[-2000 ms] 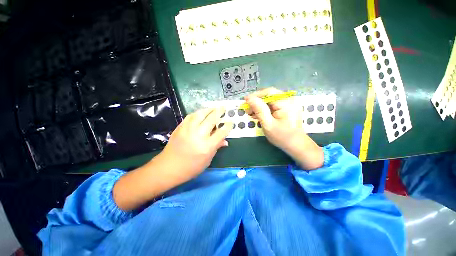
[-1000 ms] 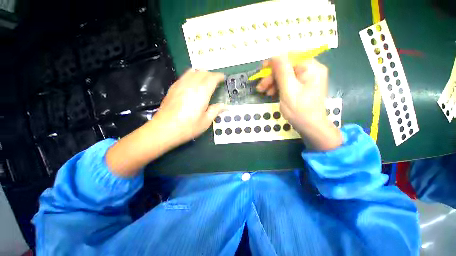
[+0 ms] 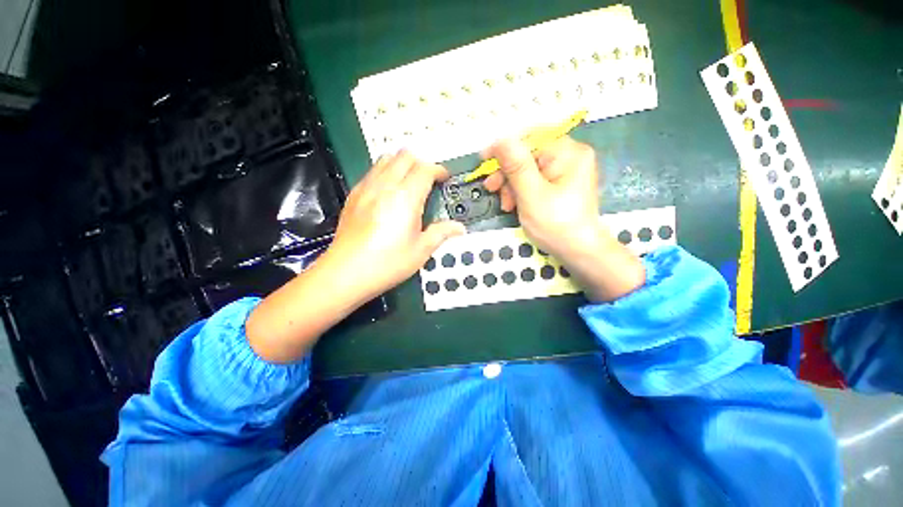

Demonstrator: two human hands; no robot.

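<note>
A small dark grey moulded part (image 3: 473,205) with several round rings lies on the green bench (image 3: 683,158). My left hand (image 3: 384,220) rests at its left side, thumb and fingertips at its edges. My right hand (image 3: 551,193) grips the yellow tweezers (image 3: 540,138), their tip at the part's upper edge. Whether the tip holds a pad is too small to tell. A white backing sheet (image 3: 495,290) with two rows of black pads lies just below, partly hidden by my right hand and wrist.
Fanned white pad sheets (image 3: 505,64) lie beyond the part. A dotted strip (image 3: 782,188) lies slanted across the yellow tape (image 3: 745,287) at the right. More sheets (image 3: 891,193) show at the right edge. A shiny black tray (image 3: 248,203) fills the left.
From two seconds ago, both hands moved from the backing sheet up to the part. Since one second ago, my right hand and the tweezers have shifted left, with the tip further over the part.
</note>
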